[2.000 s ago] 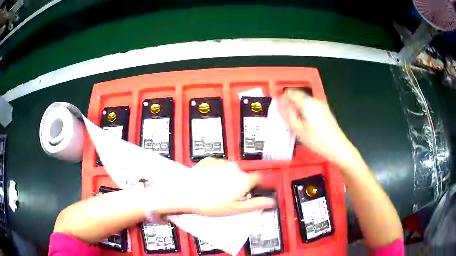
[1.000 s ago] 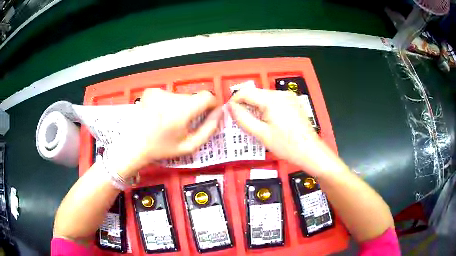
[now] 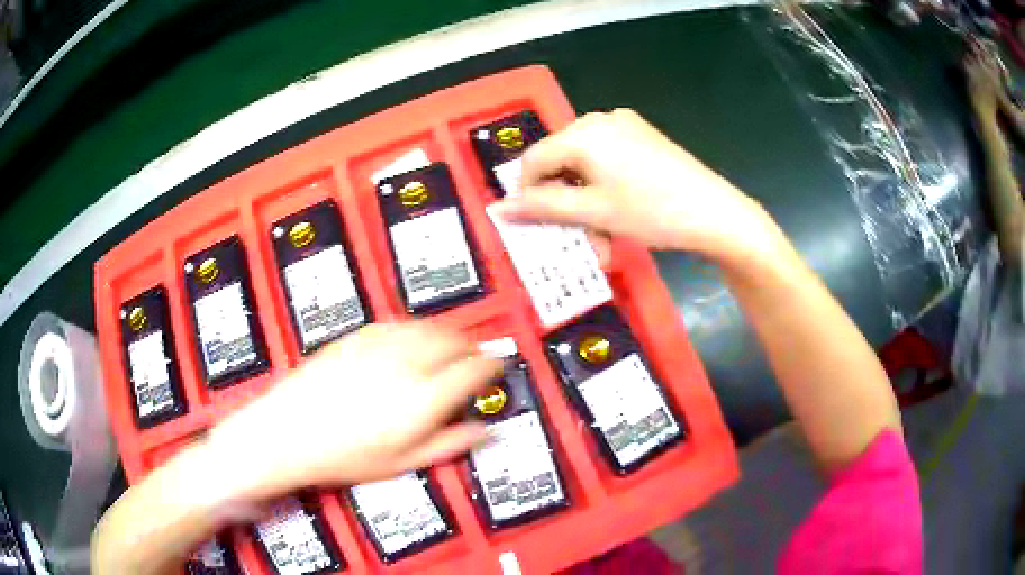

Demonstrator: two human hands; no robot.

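Note:
A red tray point(image 3: 674, 371) holds black devices in two rows, each with a gold round mark and a white printed area. My right hand point(image 3: 635, 185) pinches a white printed label sheet point(image 3: 556, 270) over the far right pocket; the sheet partly covers the device point(image 3: 511, 140) there. My left hand point(image 3: 377, 393), blurred, is over the near row with its fingers apart. No item shows in it. It hides parts of the near-row devices. A near-row device point(image 3: 517, 466) lies just beyond its fingertips.
The white label roll point(image 3: 51, 382) stands at the left, its loose strip point(image 3: 90, 483) trailing down. A white edge strip point(image 3: 281, 90) divides the bench from the green belt point(image 3: 225, 56). Clear plastic film point(image 3: 865, 146) lies at the right. Another person's arm point(image 3: 995, 146) shows at the far right.
My hands have moved apart. The long printed strip no longer spans the tray; a short sheet is in my right hand. The view has turned, so the tray appears tilted and further left.

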